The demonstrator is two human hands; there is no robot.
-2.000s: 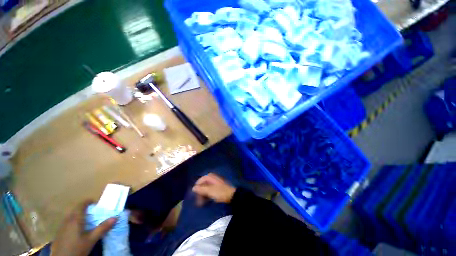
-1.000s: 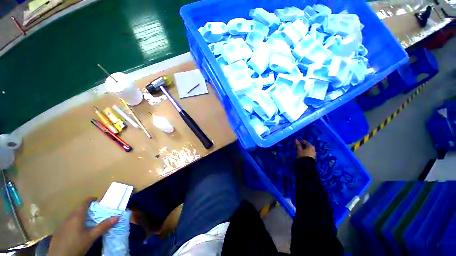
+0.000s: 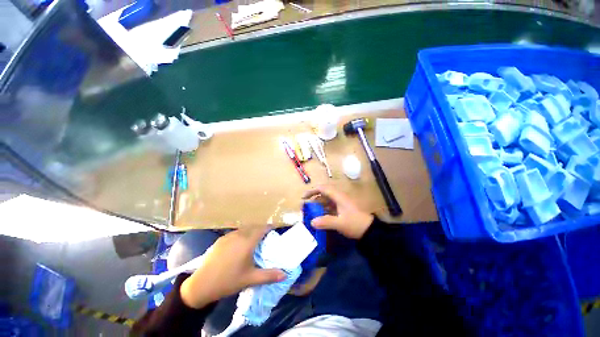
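My left hand holds the pale-blue figure lower body over my lap, with one leg sticking out to the left. A pale squarish block sits at its waist end. My right hand holds a dark blue piece just above and right of the block, at the bench's front edge. Whether the dark piece touches the block cannot be told.
On the brown bench lie a mallet, white glue bottle, red pen-like tool and white cup. The bin of pale blocks stands at right. A clear screen is at left.
My right hand has come back from the lower bin to the figure part, now with a dark blue piece. The view has swung left, and more of the figure's legs shows.
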